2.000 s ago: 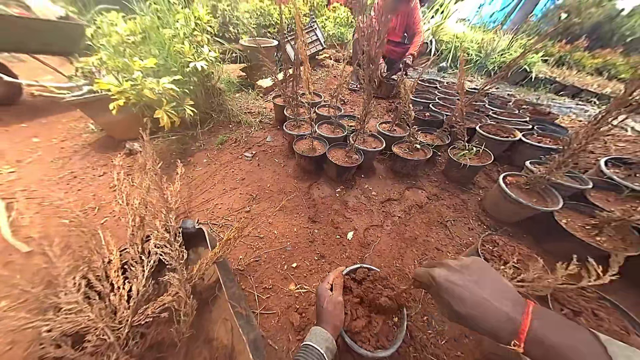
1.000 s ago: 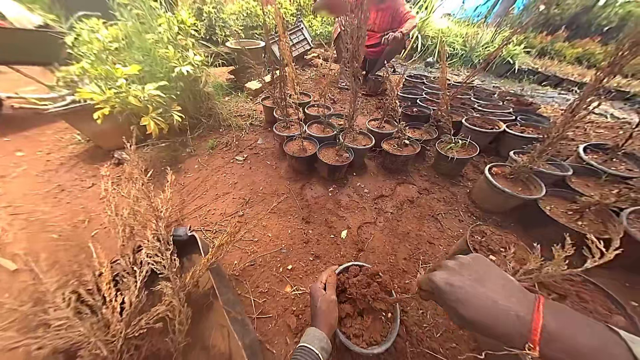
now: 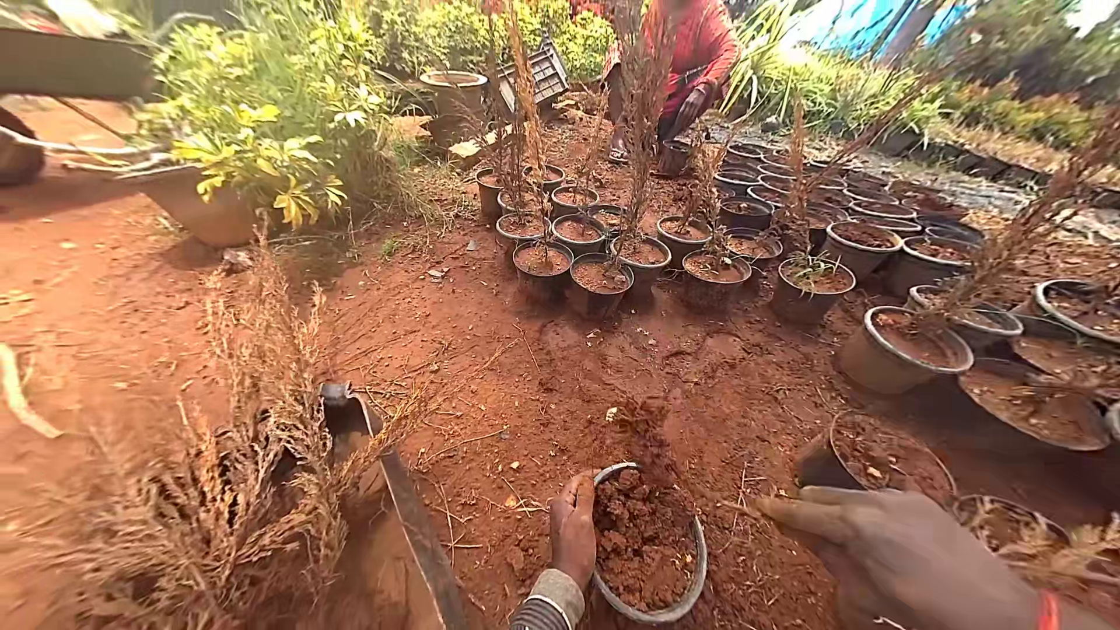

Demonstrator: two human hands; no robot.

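A round plant pot (image 3: pixel 697 560) filled with loose, clumped red soil (image 3: pixel 643 542) stands on the ground at the bottom centre. My left hand (image 3: pixel 573 529) grips the left side of its rim, fingers outside and near the edge. To the right of the pot is my right hand (image 3: pixel 875 542), blurred, with a red band at the wrist. A thin stick-like thing shows at its fingertips, though what it is cannot be told. Dark, blurred soil appears over the pot's far rim.
Dried conifer branches (image 3: pixel 262 490) lie at lower left beside a metal-edged container (image 3: pixel 420 534). Rows of soil-filled pots (image 3: pixel 599 278), several with dry plants, stand ahead and right. A person in red (image 3: pixel 691 70) crouches behind them. A leafy potted shrub (image 3: pixel 262 140) is at upper left.
My right hand has moved from close beside the pot's rim to farther right, its fingers now extended. My left hand stays on the rim. Dark soil now shows beyond the far rim.
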